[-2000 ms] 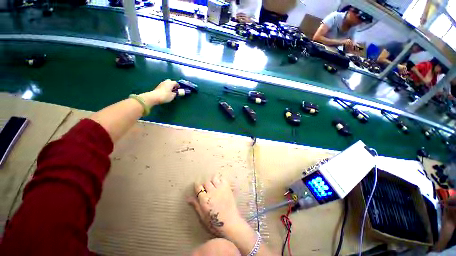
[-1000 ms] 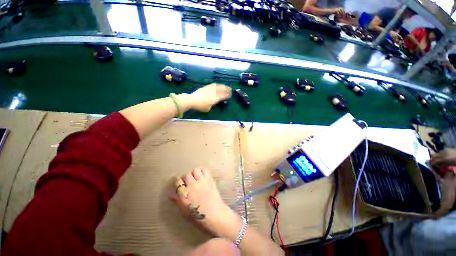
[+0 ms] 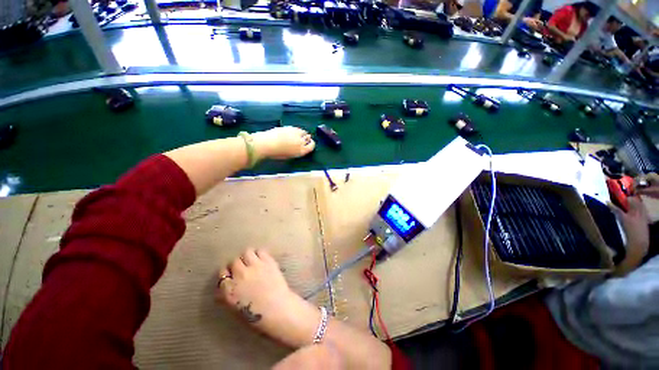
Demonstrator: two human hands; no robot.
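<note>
My left hand, in a red sleeve, is at the near edge of the green conveyor belt. Its fingers are curled and hide whatever is under them. A black corded unit lies just right of the fingertips. My right hand rests palm down on the cardboard, fingers bent; its palm is hidden. A grey test lead runs from the tester, with its lit blue screen, to beneath my right wrist.
More black units lie along the belt. Thin cable ends hang over its near edge. Red and black wires hang from the tester. Right of it is a carton of dark parts. Another person's hand is at the far right; people sit beyond.
My left hand has moved right along the belt, away from the unit it touched, which now lies on the belt. The view has shifted right. My right hand stays on the cardboard.
</note>
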